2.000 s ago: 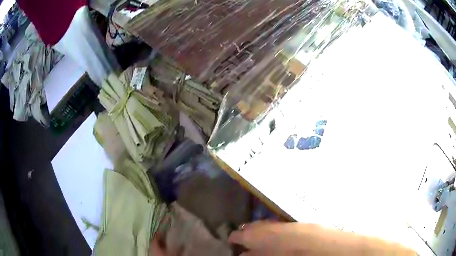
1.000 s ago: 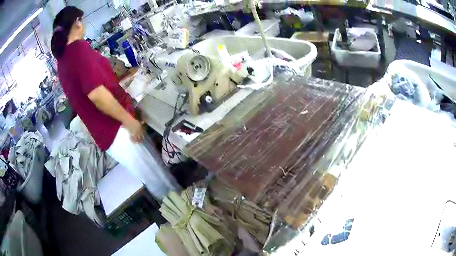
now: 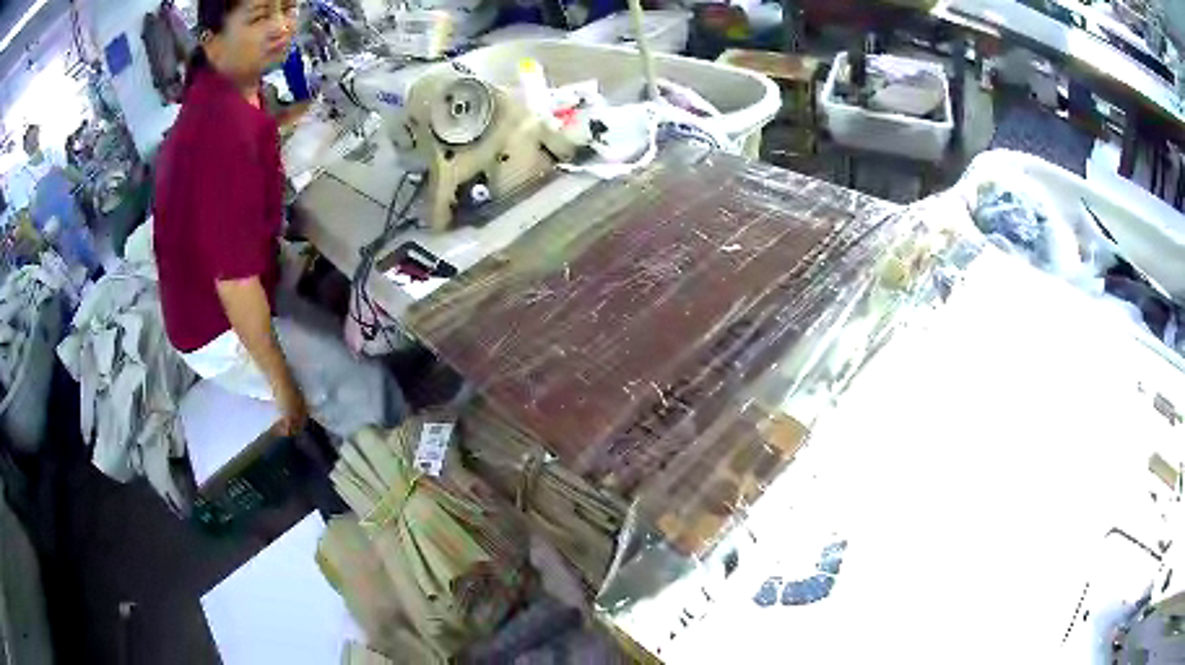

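Observation:
Neither of my hands is in the picture. A khaki-green tied bundle of cut pieces (image 3: 413,533) stands beside the left edge of the table, cinched by a thin yellow-green band, with a white printed tag (image 3: 434,448) at its top. A browner bundle (image 3: 552,500) lies to its right against the table side. The white sewing table (image 3: 884,520) is overexposed at the right, with small dark blue patches on it. Only a blurred bit of metal shows at the bottom right corner.
A plastic-covered brown side table (image 3: 624,312) adjoins the white table. Behind it stand another sewing machine (image 3: 474,143) and large pale bins (image 3: 741,98). A person in a red top (image 3: 221,208) is at the left, near a white board (image 3: 280,600) and a green crate (image 3: 247,500).
The view has swung up from the bundles, then slightly down and right. My hand, seen at the bottom two seconds ago, is out of frame. The person's head has turned and the body shifted.

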